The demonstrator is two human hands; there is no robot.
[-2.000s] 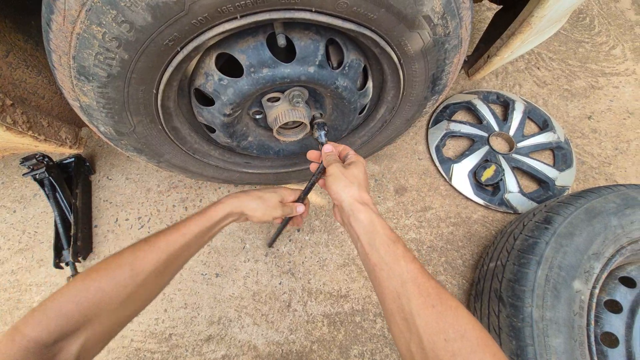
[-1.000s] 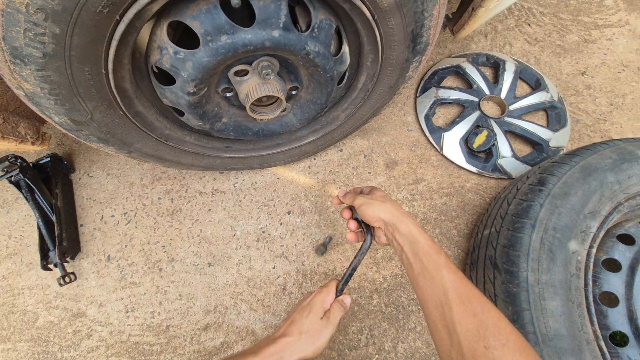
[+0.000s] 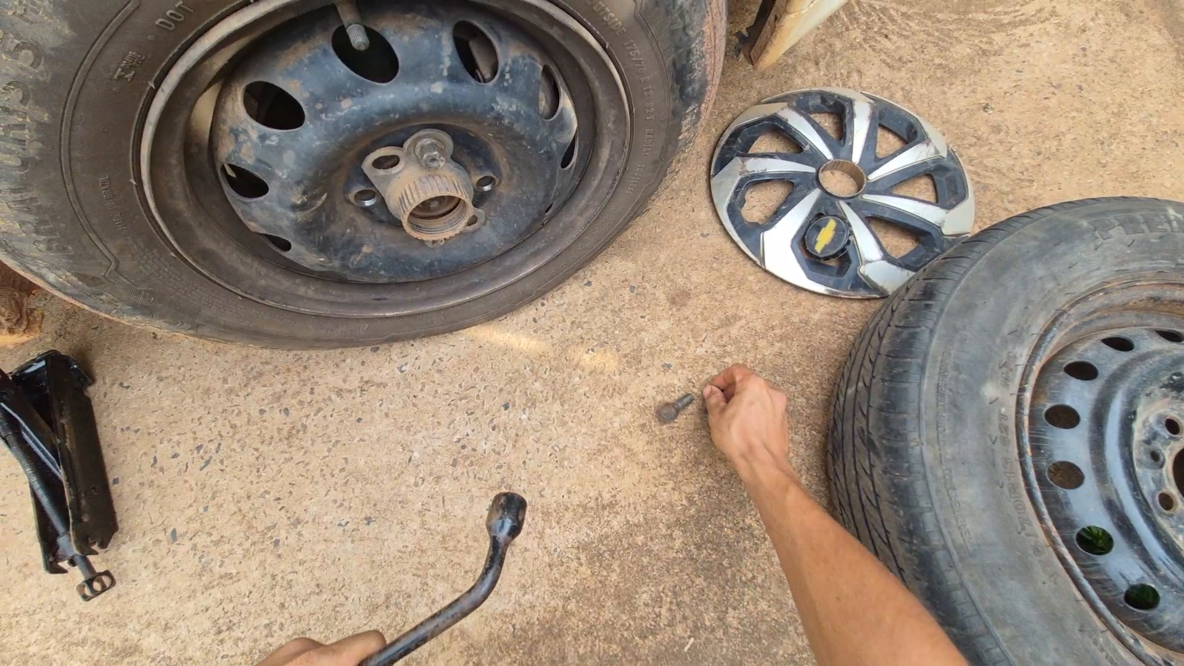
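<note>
My left hand (image 3: 324, 650), mostly cut off by the lower edge, is closed around the handle of a black L-shaped lug wrench (image 3: 453, 610), its socket end raised toward the upper right. My right hand (image 3: 749, 416) is low over the concrete, fingertips pinched together just right of a wheel bolt (image 3: 675, 408) lying on the ground. Whether those fingertips hold something small is hidden. Above stands a car wheel with a black steel rim (image 3: 314, 185). One bolt (image 3: 429, 150) sits in it at the hub, beside a round ribbed center piece (image 3: 430, 202); other bolt holes around it show open.
A silver and black wheel cover (image 3: 786, 217) lies on the concrete at the upper right, with a round center cap (image 3: 826, 238) on it. A second wheel with its tire (image 3: 888, 435) lies at the right. A folded black scissor jack (image 3: 79, 462) is at the far left.
Both hands, at the car wheel with the wrench two seconds ago, have come away from it. My right hand has let go of the wrench and is beside the bolt on the ground; the left has kept it.
</note>
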